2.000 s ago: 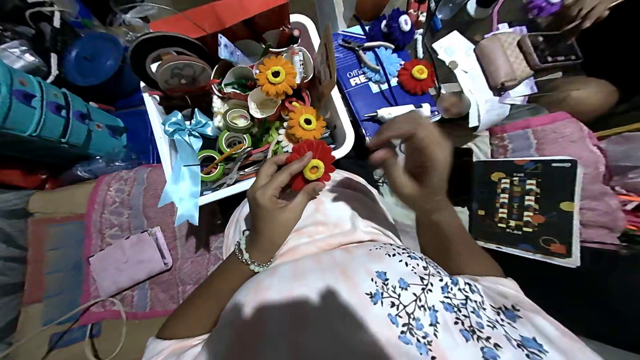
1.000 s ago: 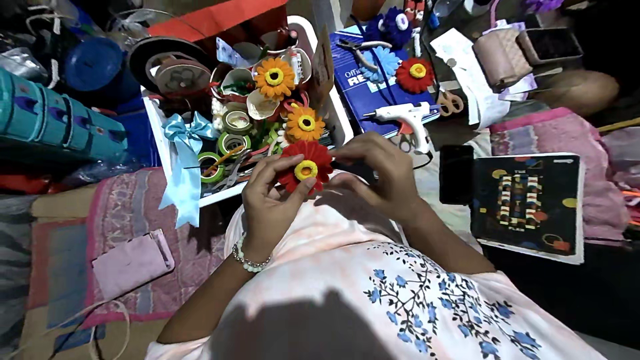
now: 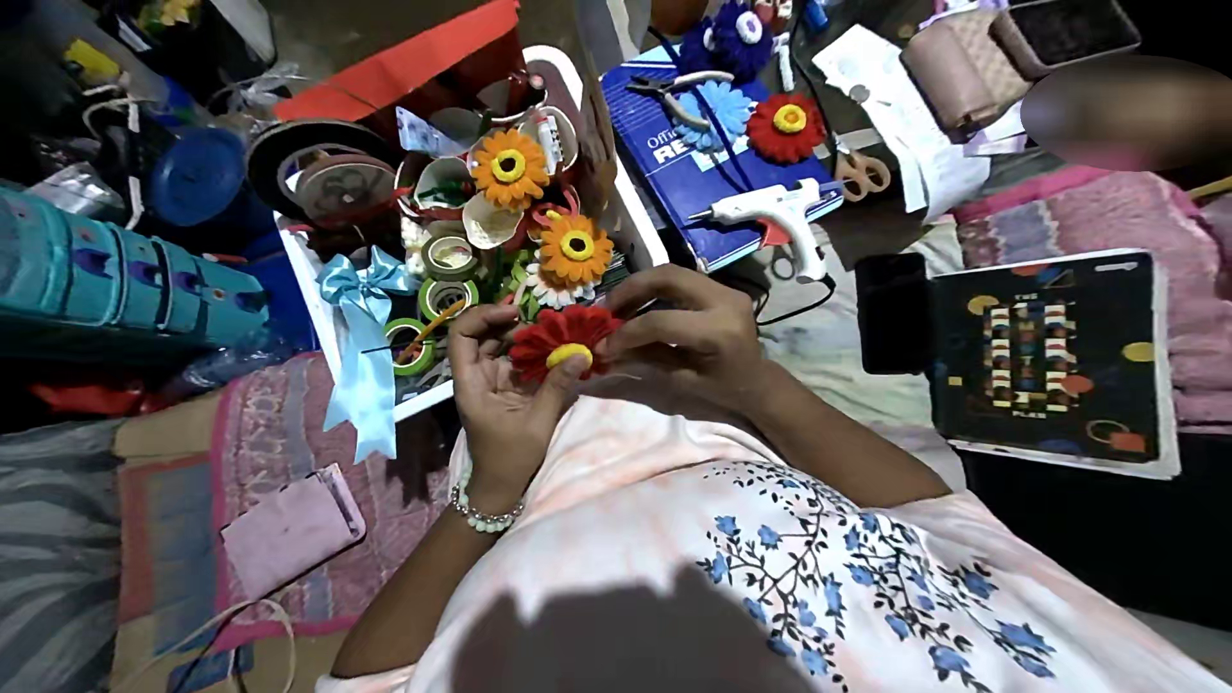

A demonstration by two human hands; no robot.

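Note:
A red pipe-cleaner flower with a yellow center [image 3: 570,356] is held between my hands. My left hand [image 3: 510,385] grips it from the left, thumb against the center. At its right edge, the fingers of my right hand [image 3: 688,327] pinch the petals; a thin pale strand shows just below them. Two orange flowers [image 3: 510,169] and a white flower [image 3: 558,287] stand in the white basket [image 3: 640,226] beyond. On the blue box [image 3: 635,115] lie a white glue gun [image 3: 770,214], pliers [image 3: 679,93], a light-blue flower [image 3: 714,115] and another red flower [image 3: 787,127].
Green tape rolls [image 3: 449,295], ribbon spools [image 3: 345,188] and a light-blue bow [image 3: 364,284] are at the basket. Scissors [image 3: 863,175], a black phone [image 3: 893,313] and a dark notebook [image 3: 1054,361] lie to the right. Teal drawers [image 3: 115,279] and a pink wallet [image 3: 292,531] are left.
My right hand has come from above the glue gun, where it was two seconds ago, to the red flower. The flower is now tilted in my left hand.

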